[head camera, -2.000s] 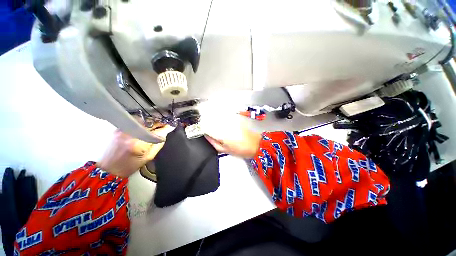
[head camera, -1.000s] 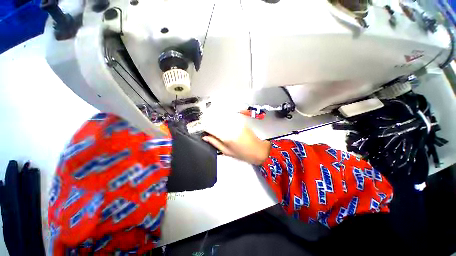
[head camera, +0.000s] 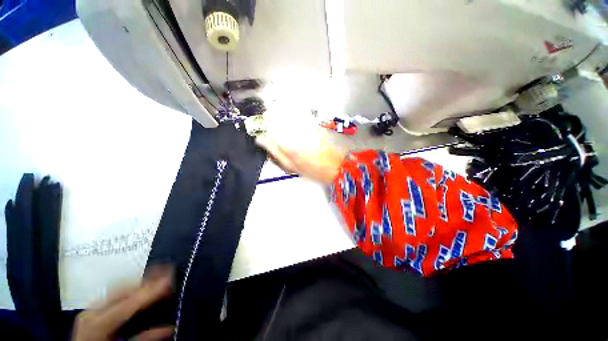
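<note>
A black fabric panel (head camera: 173, 200) runs from under the machine head down past the table's front edge. A zipper (head camera: 200, 233) with a silvery line of teeth lies down its middle. My left hand (head camera: 127, 310) is blurred at the bottom left, over the panel's lower left edge; whether it grips is unclear. My right hand (head camera: 303, 150) is beside the presser foot (head camera: 230, 116), fingertips at the panel's upper right edge, washed out by the lamp. Its grip cannot be told. The needle tip is too small to make out.
The sewing machine (head camera: 280, 40) crosses the top, with a cream ribbed knob (head camera: 222, 30). Red-and-white snips (head camera: 343, 126) lie on the bed. A zipper bundle (head camera: 533, 173) is at right. Black cut pieces (head camera: 33, 246) lie at the left on the white table (head camera: 100, 160).
The panel now stretches long toward me with its zipper line showing. My left hand and sleeve have moved from the needle area down to the bottom left. The view has shifted.
</note>
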